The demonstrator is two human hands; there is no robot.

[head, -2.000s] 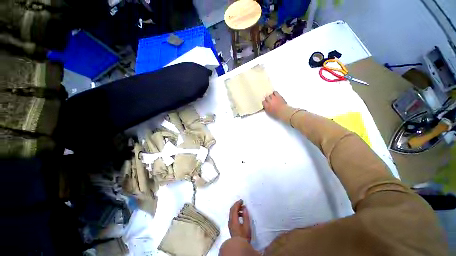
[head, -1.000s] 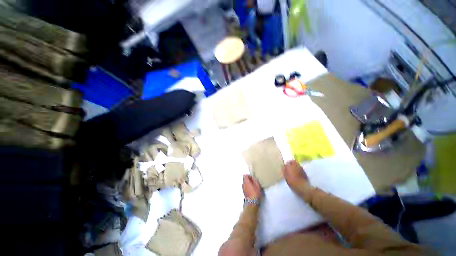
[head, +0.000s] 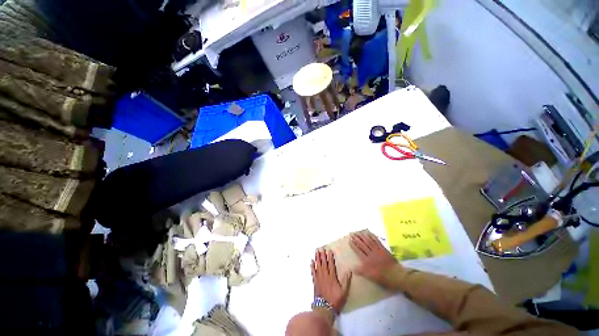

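Note:
A khaki pocket piece [head: 358, 291] lies flat on the white-covered table near its front. My left hand [head: 330, 279] rests flat on its left part, fingers spread. My right hand [head: 373, 258] rests flat on its upper right part, fingers spread. Neither hand is closed on the cloth. The yellow template [head: 416, 228] with dark writing lies just beyond my right hand, apart from the piece. The stack of unpressed pieces [head: 306, 178] lies flat at the far side and looks washed out. The iron [head: 522, 237] with its orange-tan handle stands at the right on brown board.
Scissors [head: 414, 153] and a black tape roll [head: 378, 133] lie at the far right of the white table [head: 289, 239]. Tied khaki bundles [head: 213, 246] are heaped left, beside a black padded board [head: 177, 174]. A fanned khaki stack [head: 218, 324] is at the lower left, cut off.
Two seconds ago my right hand was at the far stack and my left near the front edge. Both now lie on a single piece nearer me. The view has shifted.

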